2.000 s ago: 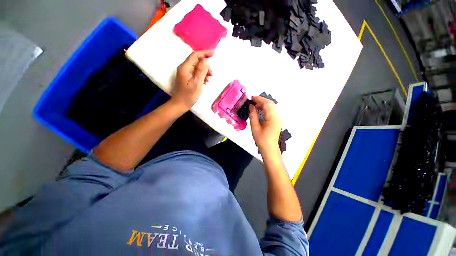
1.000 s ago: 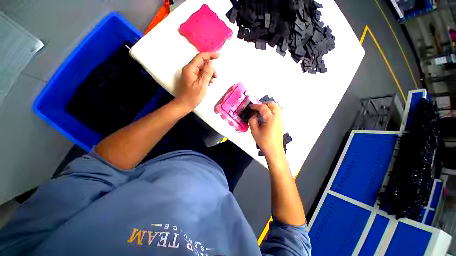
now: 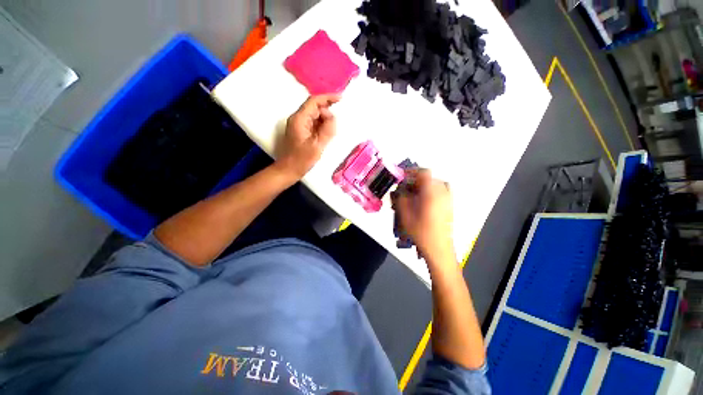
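Note:
The pink holder (image 3: 357, 173) lies on the white tabletop near its front edge, with a black piece (image 3: 381, 183) in its slot. My right hand (image 3: 422, 207) is just right of the holder, over the small working pile of black pieces (image 3: 407, 164); it is blurred and its fingertips are hard to see. My left hand (image 3: 309, 136) is left of the holder, fingers curled and tips together beside the pink pad (image 3: 322, 65); whether it holds something small cannot be seen. The main pile of black pieces (image 3: 435, 58) lies at the far side.
A blue bin (image 3: 94, 183) with dark contents stands left of the white tabletop (image 3: 493, 166). An orange part (image 3: 250, 46) is beyond the table's left corner. Blue-and-white racks (image 3: 551, 266) with dark items stand at the right, beside a wire frame. Yellow lines mark the floor.
My right hand has moved off the holder to the right, over the working pile. The black piece it held at the holder now shows in the slot. My left hand stays beside the pad.

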